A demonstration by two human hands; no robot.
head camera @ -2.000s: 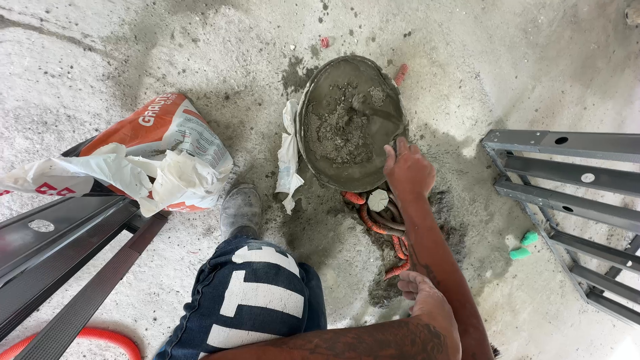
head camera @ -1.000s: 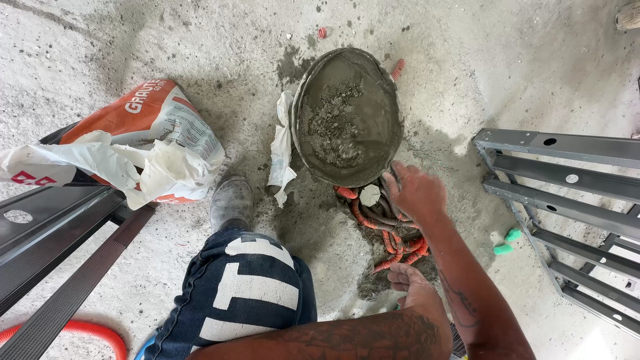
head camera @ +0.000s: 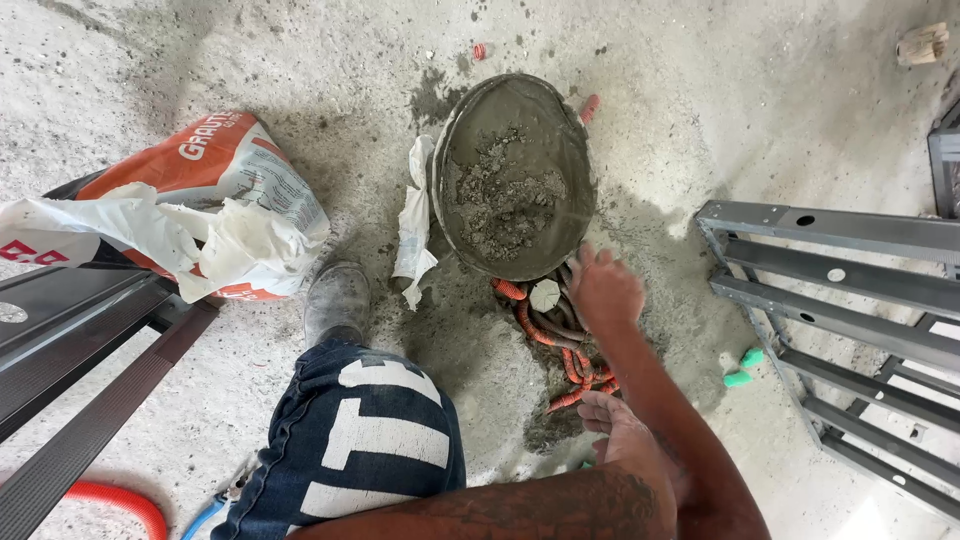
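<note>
A round bucket with a mud-coated rim holds wet grey mortar, with lumpy, drier mix heaped in its middle. My right hand, blurred, is at the bucket's lower right edge; whether it grips anything is hidden. Below it, my left hand has its fingers apart and holds nothing visible, beside orange and grey corrugated conduits that come out of a rough hole in the concrete floor. A pale cap-like piece lies among the conduits. A torn paper strip lies left of the bucket.
An opened grout bag stands left, behind dark ladder rails. A grey metal ladder is at right, with green pieces beside it. My dusty boot is near the bag. Red corrugated hose lies lower left.
My right hand has moved down from the bucket's right rim to its lower right edge. My left hand remains beside the conduits.
</note>
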